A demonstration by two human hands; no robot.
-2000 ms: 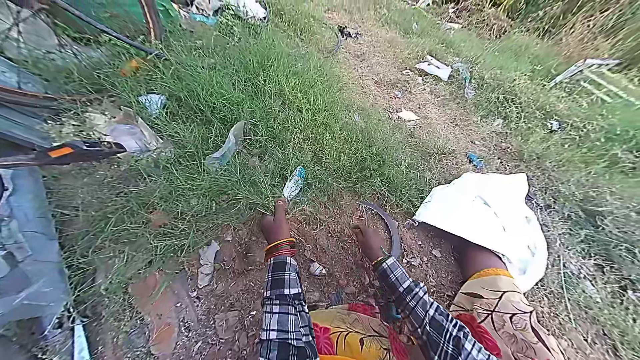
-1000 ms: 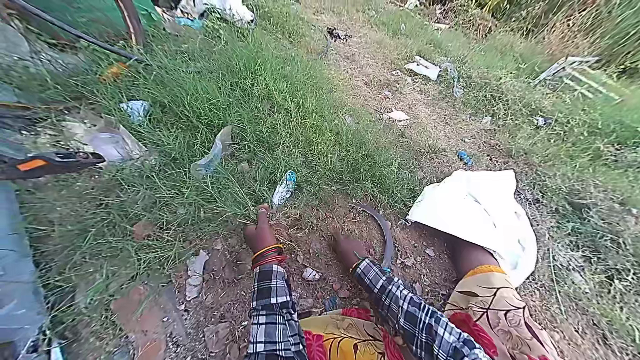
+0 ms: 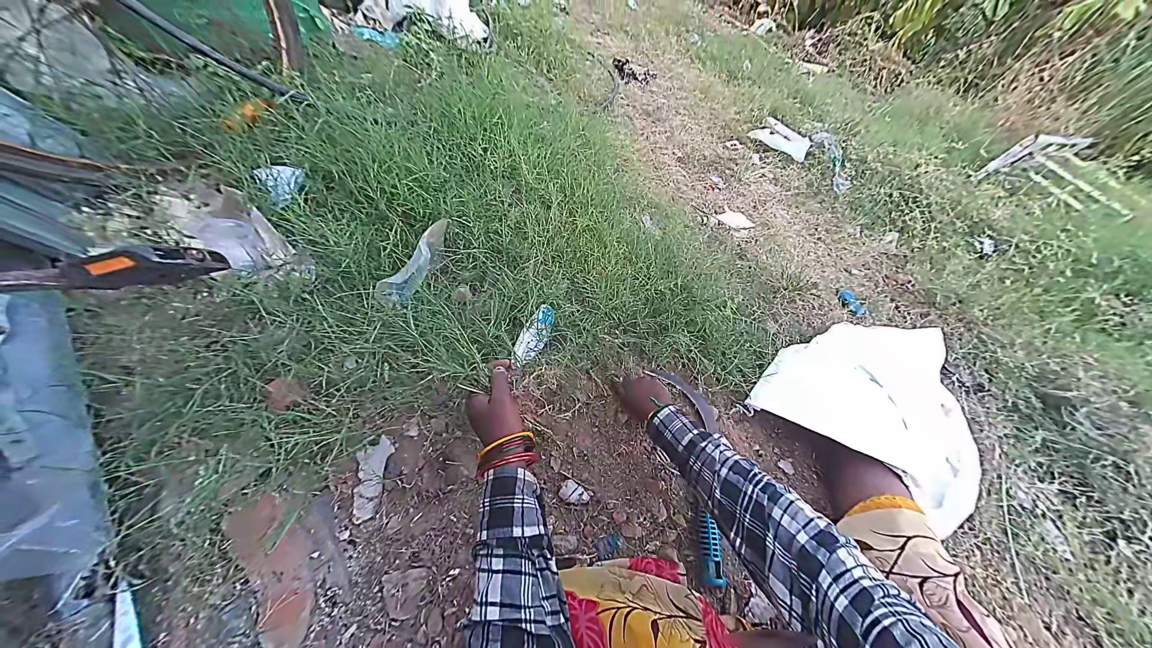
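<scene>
My left hand (image 3: 495, 412), with bangles at the wrist, is closed around grass stems at the near edge of the green grass (image 3: 531, 216). Just beyond its thumb lies a crumpled clear and blue plastic wrapper or bottle (image 3: 534, 336). My right hand (image 3: 643, 397) reaches down to the grass edge with its fingers curled and partly hidden, so its hold is unclear. Right beside it, on the soil, is a sickle's curved metal blade (image 3: 691, 396). A blue handle (image 3: 711, 549), apparently the sickle's, shows by my right forearm, which hides the part between.
A white cloth or sack (image 3: 864, 387) covers my right foot area. Stones and broken brick (image 3: 279, 558) dot the near soil. A dark tool with an orange mark (image 3: 135, 267) juts in at left, above plastic sheeting (image 3: 45, 441). Clear plastic litter (image 3: 416, 263) lies in the grass.
My right hand has moved a little forward beside the sickle blade since one second ago. My left hand remains near the wrapper.
</scene>
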